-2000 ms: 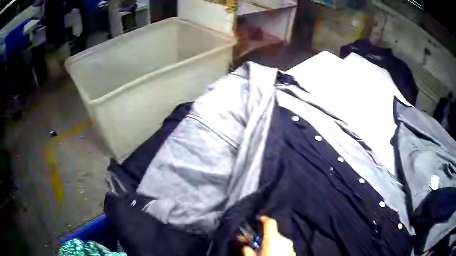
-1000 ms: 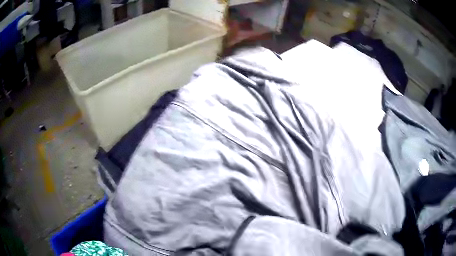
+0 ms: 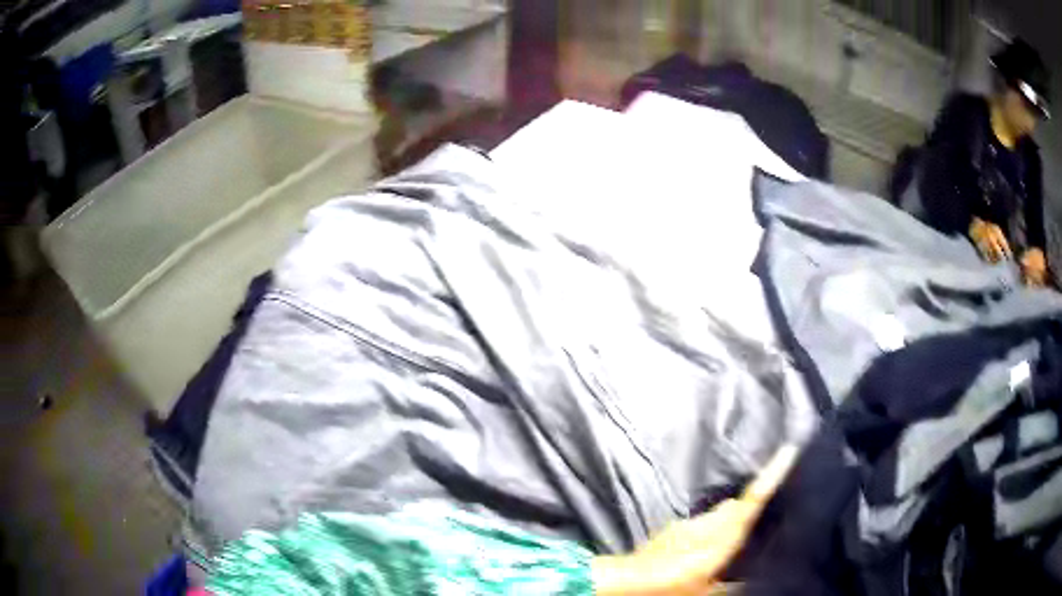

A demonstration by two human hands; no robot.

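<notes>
A large garment [image 3: 384, 384] lies spread over the pile in front of me, its pale grey side up, with a stitched seam across it and deep folds. My left hand [image 3: 699, 541], in a green and white patterned sleeve, reaches across its lower edge from the lower left. One finger points up and right beside dark navy cloth [image 3: 804, 512]. The hand is blurred, and whether it grips the cloth cannot be told. My right hand is not in view, and no snips show.
Grey and navy garments [image 3: 932, 314] are heaped on the right, with bright white cloth [image 3: 652, 186] behind. A cream bin [image 3: 175, 291] stands at the left. A blue crate edge [image 3: 167, 579] shows at lower left. A person in dark clothes [image 3: 972, 175] works at the far right.
The garment's dark buttoned front, seen first, is now covered by its grey side. The hand with the snips has left the picture. My green-sleeved left arm has come across, and the view has turned right.
</notes>
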